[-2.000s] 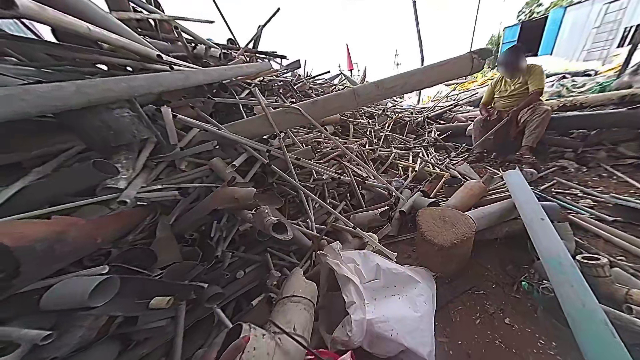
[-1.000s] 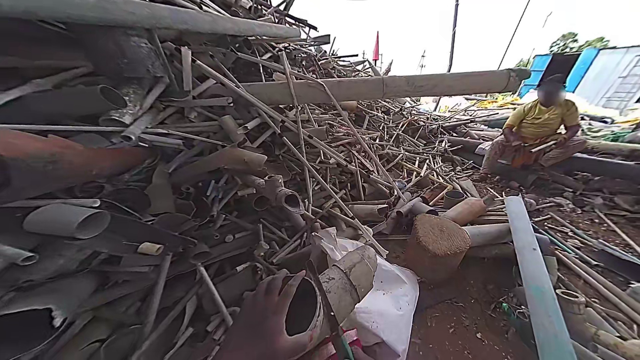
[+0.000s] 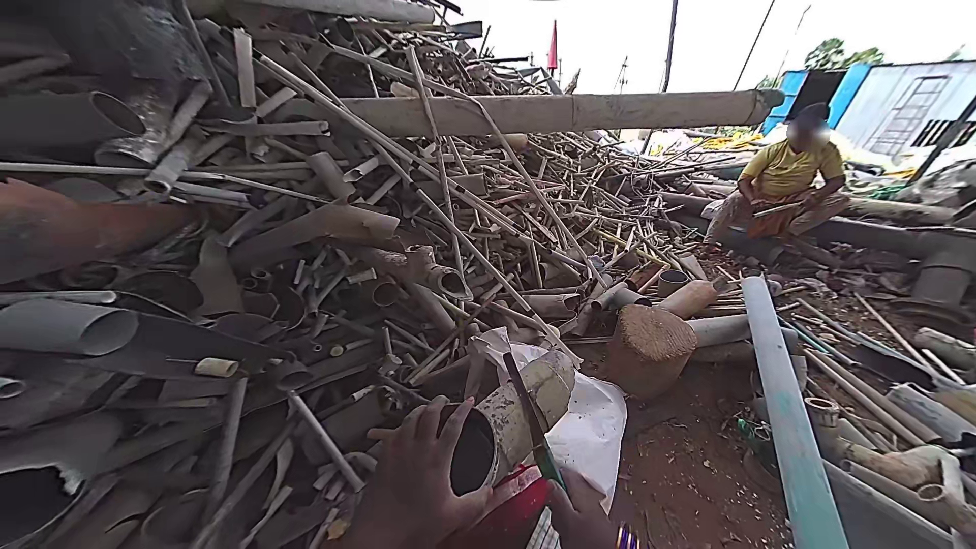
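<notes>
At the bottom centre lies a dirty plastic pipe piece point(image 3: 531, 400) with its open end toward me. My left hand point(image 3: 427, 465) rests with spread fingers around the rim of that end. Just right of it, my right hand point(image 3: 572, 511) grips the green handle of a long dark blade point(image 3: 526, 396), which lies across or just above the pipe's side; contact cannot be told. A white plastic sack point(image 3: 595, 423) lies beneath and behind the pipe. Red cloth point(image 3: 511, 503) shows between my hands.
A heap of scrap pipes point(image 3: 335, 221) rises left and ahead, crossed by a long thick pipe point(image 3: 549, 113). A cut log point(image 3: 652, 351) stands beyond the sack. A long pale-blue pipe point(image 3: 789, 412) lies at right. Another person point(image 3: 793, 171) sits farther back, holding a stick-like piece.
Both hands have come into view since the oldest frame, and the pipe piece has tilted rightward. The blade has come into view with my right hand. The view has shifted.
</notes>
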